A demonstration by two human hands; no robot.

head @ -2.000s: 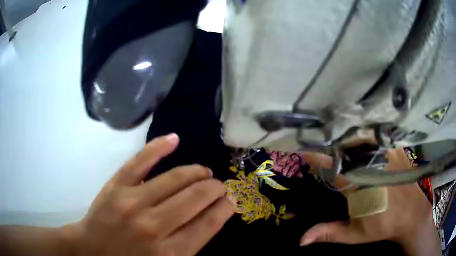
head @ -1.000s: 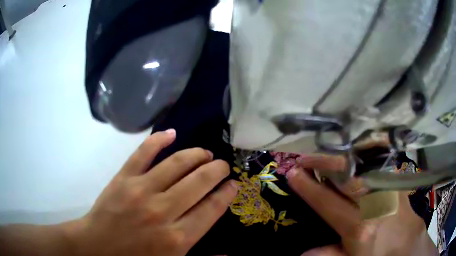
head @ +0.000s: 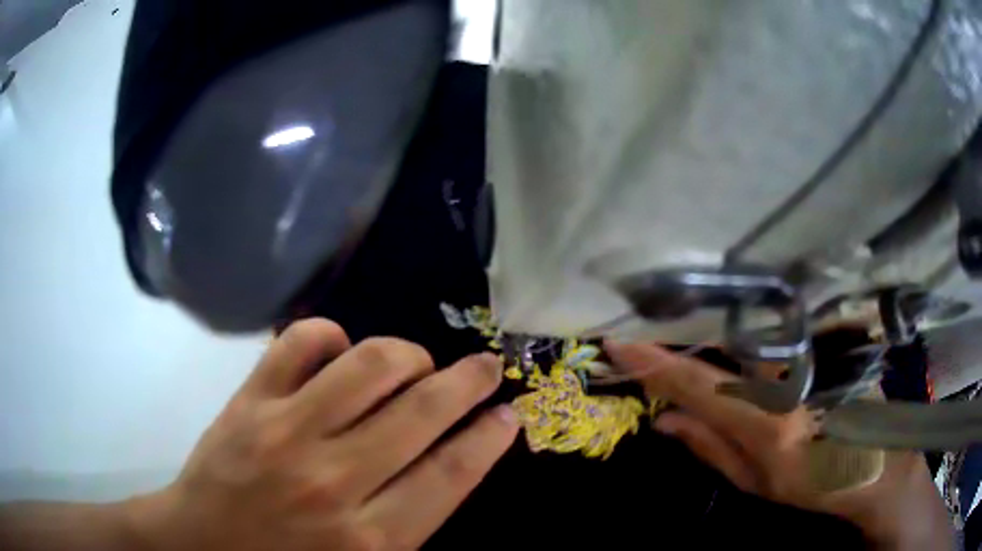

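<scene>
The black cloth (head: 603, 500) lies under the off-white sewing machine head (head: 646, 161). A yellow embroidered flower (head: 581, 414) on it is just below the presser foot (head: 528, 350), with pale leaves beside it. My left hand (head: 355, 441) lies flat on the cloth left of the flower, fingers slightly apart, fingertips near the foot. My right hand (head: 754, 441) is on the cloth right of the flower, partly hidden by the machine's metal parts. A pale block (head: 845, 463) is at its back. Neither hand visibly grips anything.
A grey translucent oval in black cloth (head: 269, 183) hangs left of the head and covers part of the view. The white table top (head: 75, 323) is at the left. Metal thread guides (head: 770, 334) and a grey curved bar (head: 905, 423) stand above my right hand.
The yellow flower has turned and shifted slightly right and up, and the pink flower no longer shows. My right fingers have moved beside the yellow flower. The machine head looks larger and closer.
</scene>
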